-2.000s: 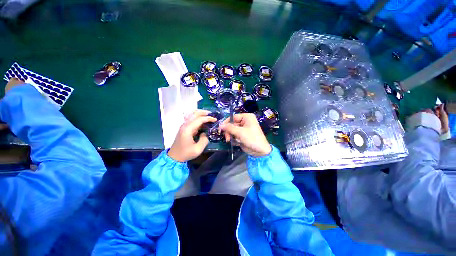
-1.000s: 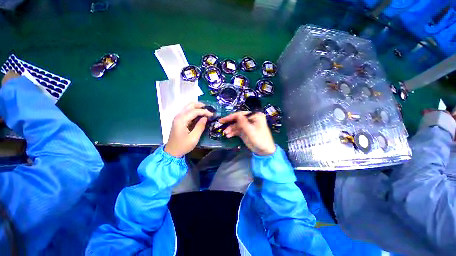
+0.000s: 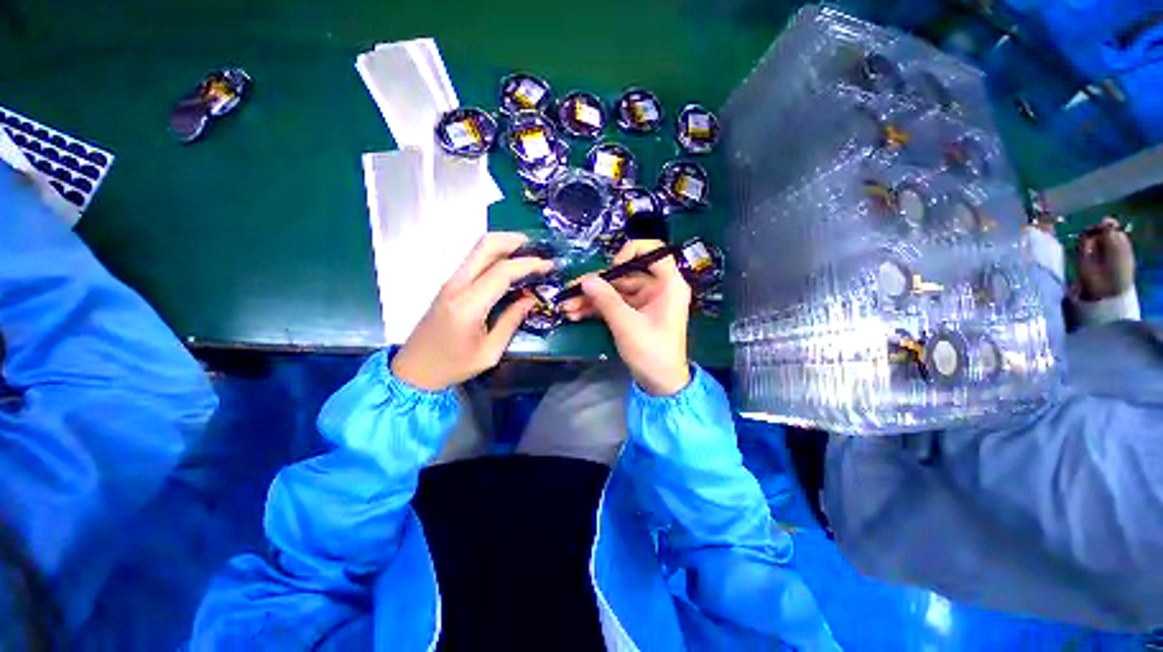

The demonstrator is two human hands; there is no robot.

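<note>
A round unit (image 3: 543, 307) with a white-yellow part lies at the bench's near edge between my hands. My left hand (image 3: 466, 312) holds its left side with the fingertips; a dark disc shows just above those fingers. My right hand (image 3: 638, 312) grips a thin dark pen-like tool (image 3: 638, 265), its tip pointing down-left at the unit. The exact contact of the tip is too small to tell. Several more round units (image 3: 583, 115) lie behind my hands, around a clear plastic piece (image 3: 578, 206).
White paper strips (image 3: 415, 236) lie left of the units. A tall stack of clear blister trays (image 3: 816, 255) stands at right. A joined disc and unit (image 3: 211, 102) lie far left, near an adhesive sheet (image 3: 58, 159). People's sleeves are at both sides.
The view has shifted, so the bench things sit higher and the left ones further left. The dark tool now slants across my right hand, its tip at the unit; one second ago it was not clearly visible.
</note>
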